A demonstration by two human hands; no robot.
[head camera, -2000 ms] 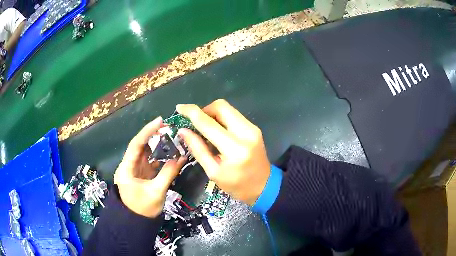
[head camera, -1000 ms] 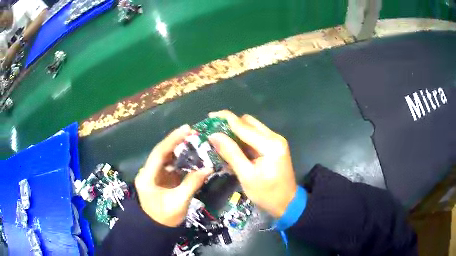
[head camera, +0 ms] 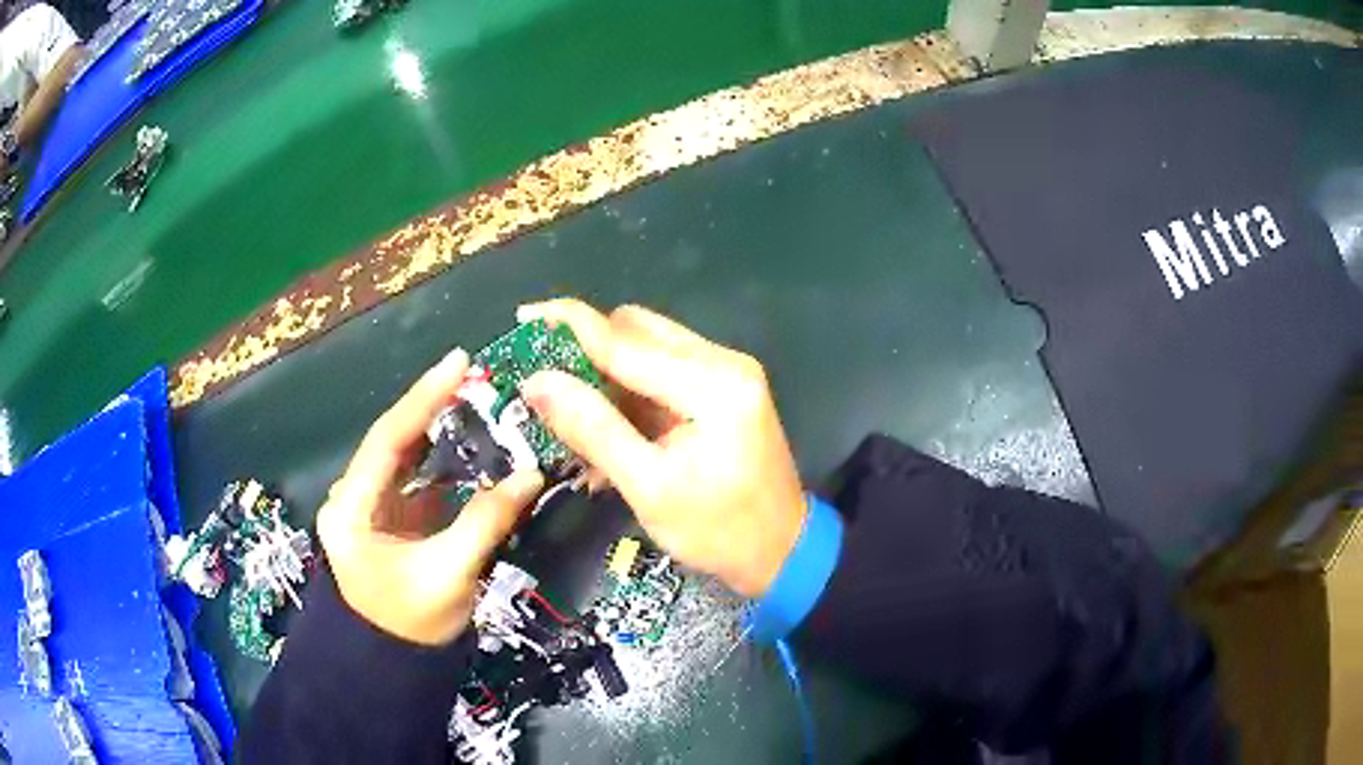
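Observation:
A wired unit (head camera: 481,434) of black and white plastic is held between my hands above the dark bench. My left hand (head camera: 416,516) grips its plastic part between thumb and fingers. My right hand (head camera: 680,441), with a blue band at the wrist, pinches the green circuit board (head camera: 526,356) between thumb and fingers. The board sits against the white part, its dotted face showing. My fingers hide parts of both.
Wired subassemblies lie at left (head camera: 254,568) and below my hands (head camera: 546,650). Blue corrugated sheets (head camera: 90,523) hold pale pieces. Beyond the worn rail (head camera: 598,168), a green belt (head camera: 284,165) carries loose units. A black mat (head camera: 1136,344) lies right; a person's arm shows top left.
The green board has turned so that more of its dotted face shows than two seconds ago. Both hands keep their holds. Units on the belt have shifted, and the view has moved.

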